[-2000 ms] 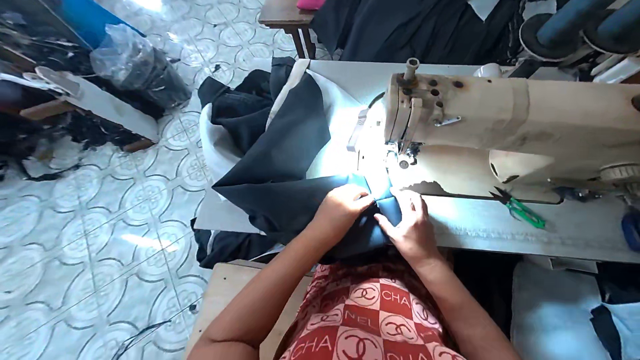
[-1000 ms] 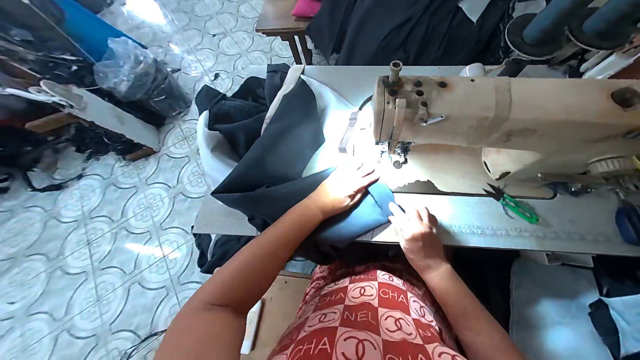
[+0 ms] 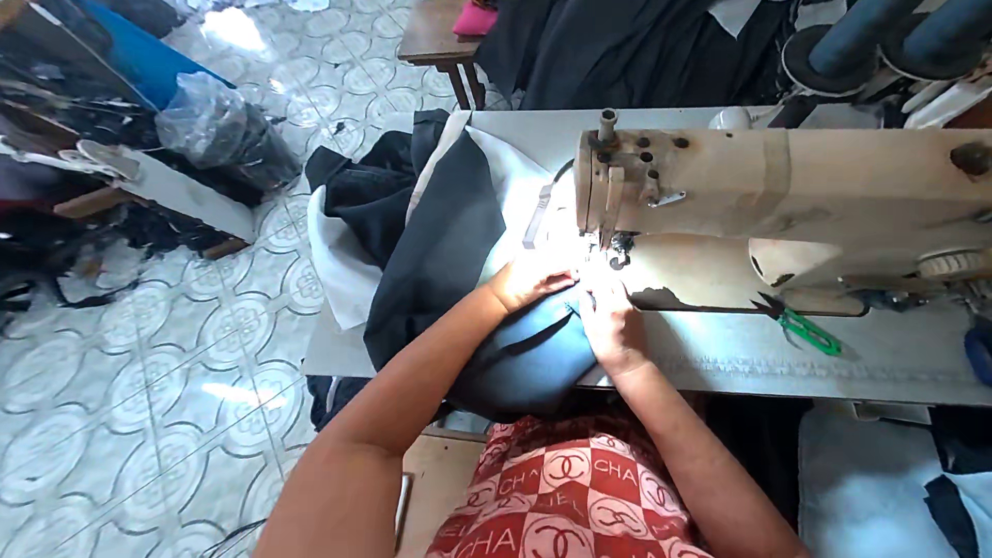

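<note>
A dark garment with white lining (image 3: 449,209) is spread over the left part of the table and hangs past its front edge. My left hand (image 3: 531,285) lies on the cloth just left of the needle area, fingertips pressing it. My right hand (image 3: 616,325) holds the cloth's right edge, its fingers close under the presser foot (image 3: 618,252) of the beige sewing machine (image 3: 697,178). Bright glare hides the needle and the fingertips nearest it. Green-handled thread snips (image 3: 802,324) lie on the table to the right.
Thread cones (image 3: 860,46) stand at the back right. Dark cloth (image 3: 628,46) is heaped behind the table, near a wooden stool (image 3: 434,39). Pale fabric (image 3: 868,473) lies at the lower right. A plastic bag (image 3: 205,116) is on the left, above the tiled floor.
Both hands have moved up to the needle area; one second ago they were lower and farther apart. The front part of the cloth has shifted and now bulges toward the lap.
</note>
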